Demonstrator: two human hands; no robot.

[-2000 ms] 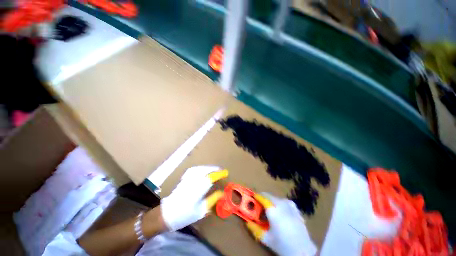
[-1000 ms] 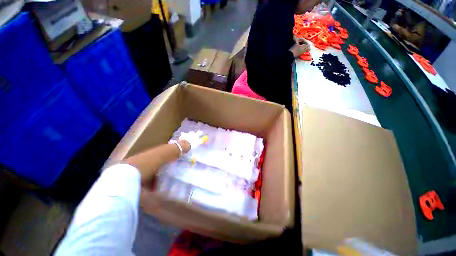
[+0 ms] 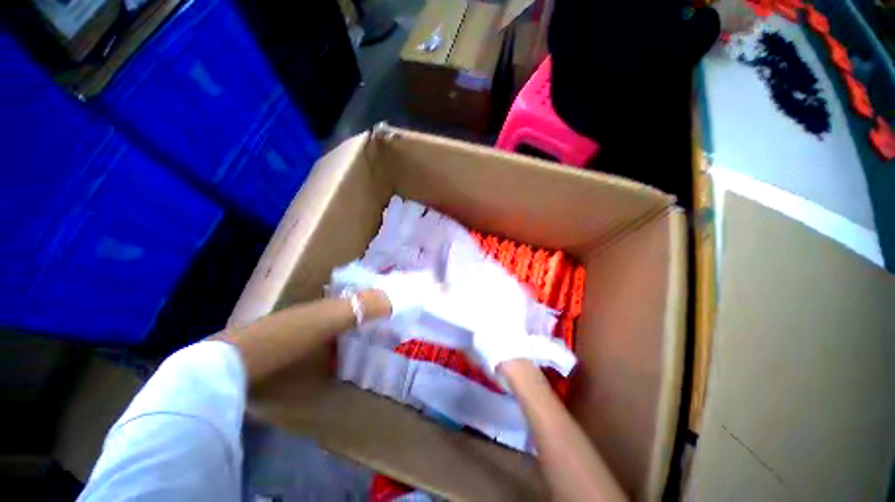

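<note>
Orange controller shells (image 3: pixel 540 270) stand in tight rows inside the open brown carton (image 3: pixel 638 294). White interleaving sheets (image 3: pixel 407 235) lie crumpled over part of them. My gloved left hand (image 3: pixel 412 296) and my gloved right hand (image 3: pixel 505 343) are inside the carton, over the shells. Both appear closed on a white sheet (image 3: pixel 481 284) that is raised and bunched between them. The gloves blur into the white sheet, so the fingertips are hidden.
The bench with a tan cardboard sheet (image 3: pixel 805 353) borders the carton at right, with a black heap (image 3: pixel 793 83) farther up. Blue bins (image 3: pixel 108 186) stand left. A pink stool (image 3: pixel 545 123) and a person in dark clothes (image 3: pixel 623 69) are behind the carton.
My right hand has come from the bench into the carton. The sheets have been shifted and bunched, showing more orange shells. The view has turned, so the carton appears more central.
</note>
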